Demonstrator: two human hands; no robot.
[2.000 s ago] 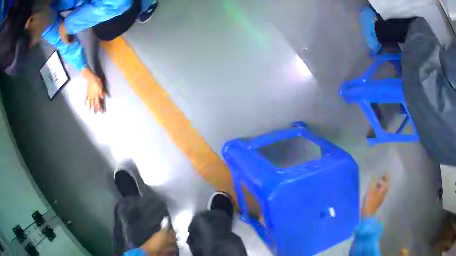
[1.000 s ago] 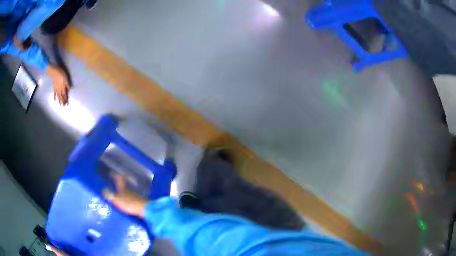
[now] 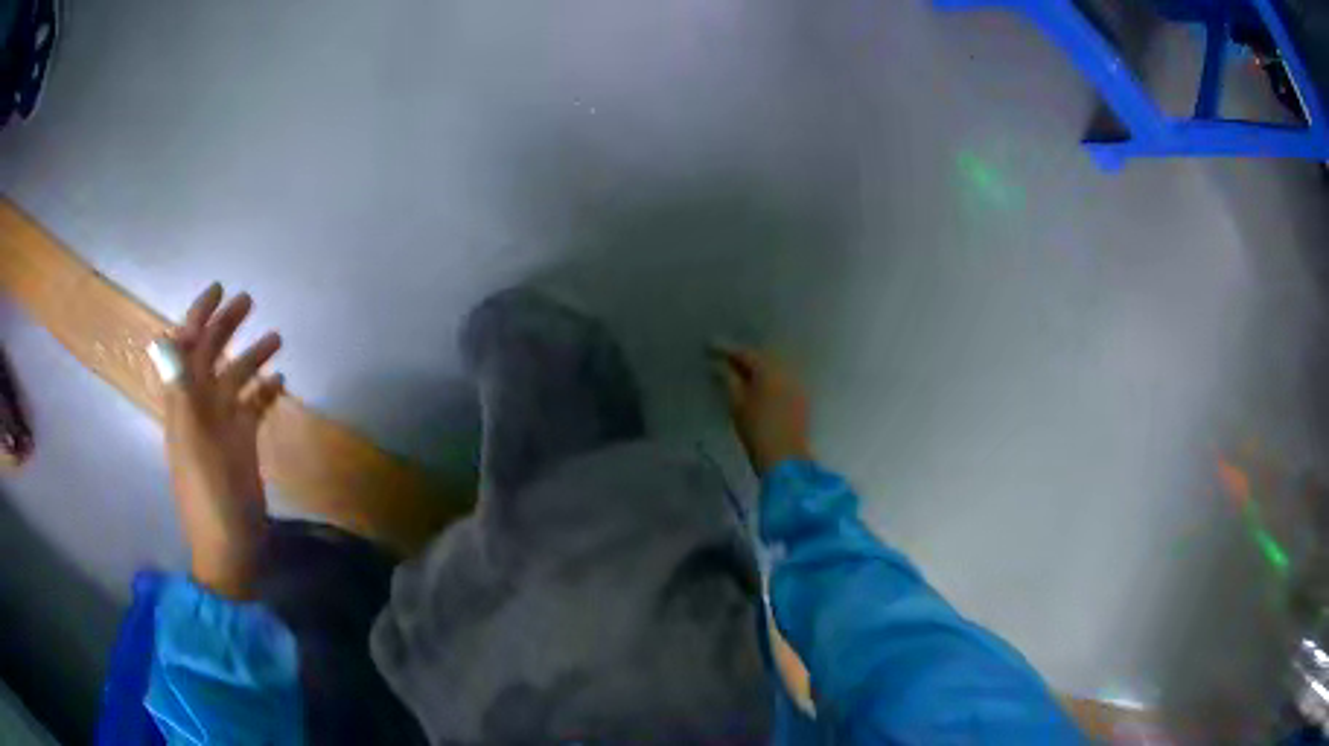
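My left hand (image 3: 219,423) is raised at the left with its fingers apart and nothing in it. One digit has a whitish finger cover (image 3: 165,360). My right hand (image 3: 765,405) reaches down to the grey floor (image 3: 904,292) near the middle of the view, fingers close together and pointing at the floor. The hand is blurred, and I cannot tell whether its fingertips hold something small.
My grey-clad leg (image 3: 569,583) lies between my hands. A yellow-orange floor line (image 3: 335,474) runs behind my left hand. Part of a blue plastic stool (image 3: 1224,139) shows at the top right. A blue edge (image 3: 128,656) shows at the lower left.
My right hand has left the blue stool and moved to the floor. That stool is now mostly out of view. My left hand has come into full view. The view has shifted right.
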